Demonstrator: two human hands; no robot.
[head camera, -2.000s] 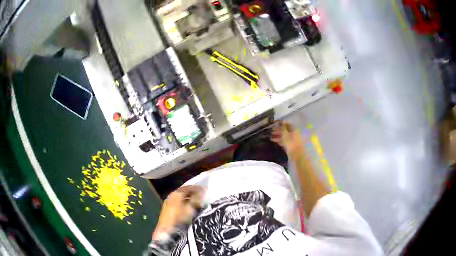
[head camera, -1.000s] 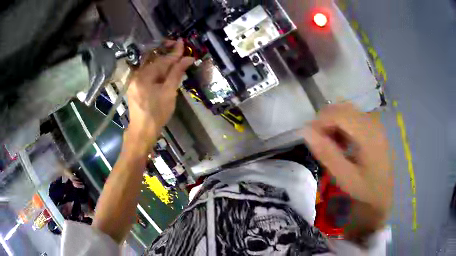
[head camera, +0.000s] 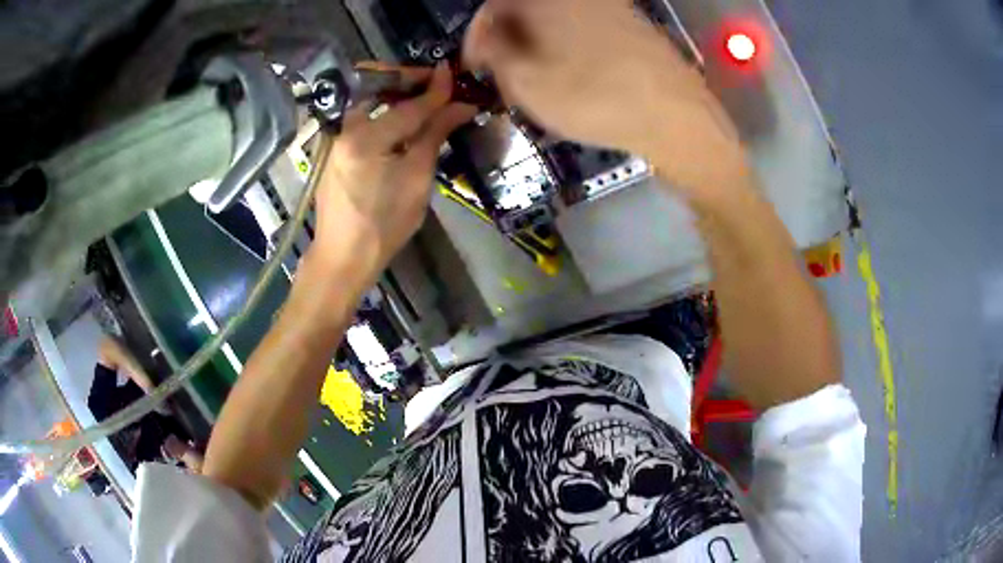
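Note:
A device unit (head camera: 511, 165) with a silver board lies at the right-hand fixture on the white machine top. My left hand (head camera: 379, 170) reaches in from the left, its thumb and finger at the unit's dark red upper end. Whether they grip it is unclear. My right hand (head camera: 583, 83) is over the upper end from the right, its palm and wrist covering much of the fixture. Its fingertips are partly hidden, so I cannot tell what they hold. A metal fixture plate (head camera: 610, 178) shows below the right hand.
A yellow-and-black cutter (head camera: 542, 255) lies partly under the unit. A grey machine arm (head camera: 143, 165) with a hose is close at upper left. Yellow pieces (head camera: 350, 400) lie on the green bench. The emergency stop (head camera: 823, 262) is at the right corner. A person (head camera: 132, 407) is at lower left.
Both hands have come up from near my body to the right-hand fixture. In the last second my right hand moved up and left over the unit. The view has shifted to the right.

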